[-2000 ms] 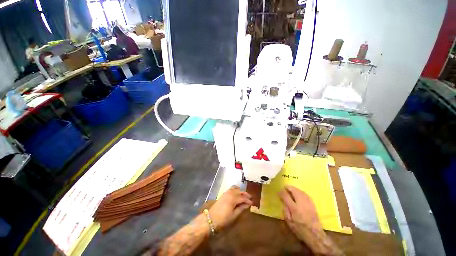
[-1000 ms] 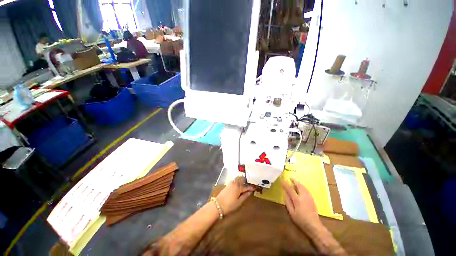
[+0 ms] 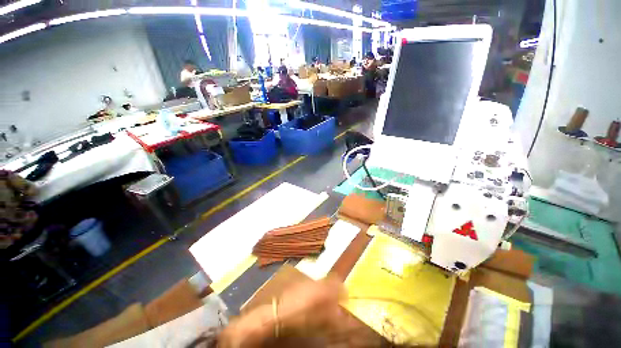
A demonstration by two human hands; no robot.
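Note:
The yellow-covered template (image 3: 402,292) lies below and left of the white machine head (image 3: 466,231), with brown material showing along its edges. My left hand (image 3: 303,312), with a bracelet at the wrist, is blurred at the bottom centre, over the template's near left side; its fingers and any hold cannot be made out. A brown piece (image 3: 279,289) lies just beyond it. My right hand cannot be made out. Brown strips (image 3: 293,242) lie fanned on the right part of a large pale paper sheet (image 3: 248,228).
Brown panels (image 3: 163,306) and a white sheet (image 3: 184,329) lie at the lower left. A dark control screen (image 3: 429,92) stands behind the template. Thread cones (image 3: 577,119) are at the right. Blue bins (image 3: 306,134), worktables and people are farther back.
The view has turned left. The template has shifted left relative to the machine head. My left hand has left the spot under the head, and my right hand no longer shows on the yellow cover.

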